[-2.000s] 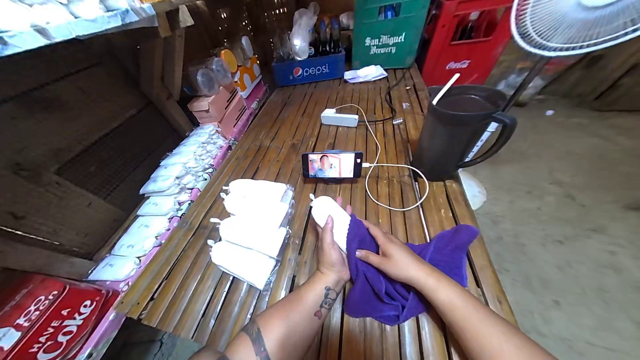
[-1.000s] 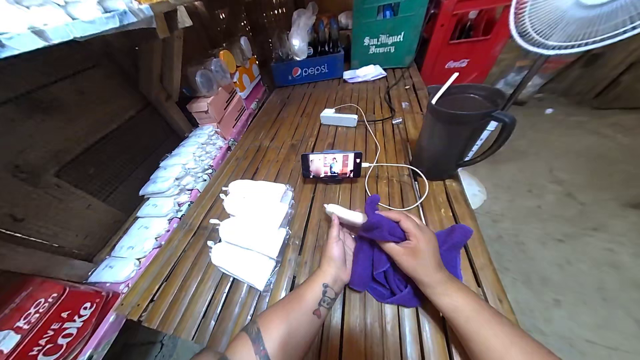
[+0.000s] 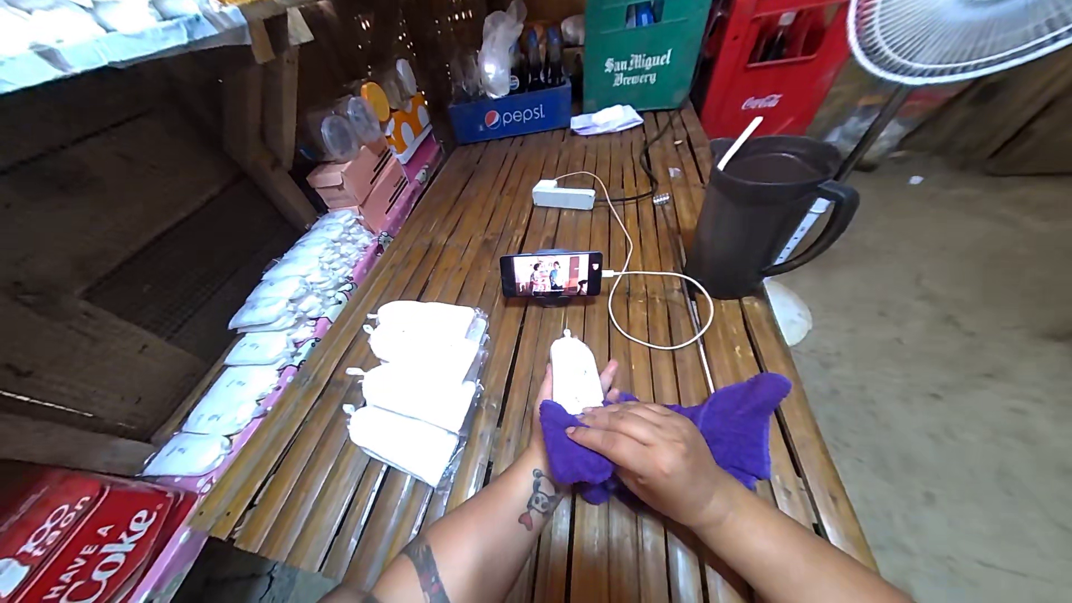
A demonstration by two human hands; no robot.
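Note:
A white, knotted plastic packet (image 3: pixel 576 373) lies along the palm of my left hand (image 3: pixel 548 402), whose fingers show on both sides of it. My right hand (image 3: pixel 657 456) presses a purple towel (image 3: pixel 741 427) over the packet's near end. The rest of the towel spreads to the right over the bamboo slat table (image 3: pixel 452 226). Several similar white packets (image 3: pixel 410 381) lie in a row on clear plastic, to the left of my hands. Part of my left hand is hidden under the towel and packet.
A phone (image 3: pixel 551 275) on a stand is plugged into a white cable (image 3: pixel 615 310), which runs to a white power strip (image 3: pixel 564 197). A dark pitcher (image 3: pixel 745 218) stands on the right edge. More white packets (image 3: pixel 251 368) line the left shelf; crates (image 3: pixel 511 111) are at the back.
The packet was low and tilted in my left hand a second ago; it now points away, its face up. My right hand and the towel have shifted over its near end.

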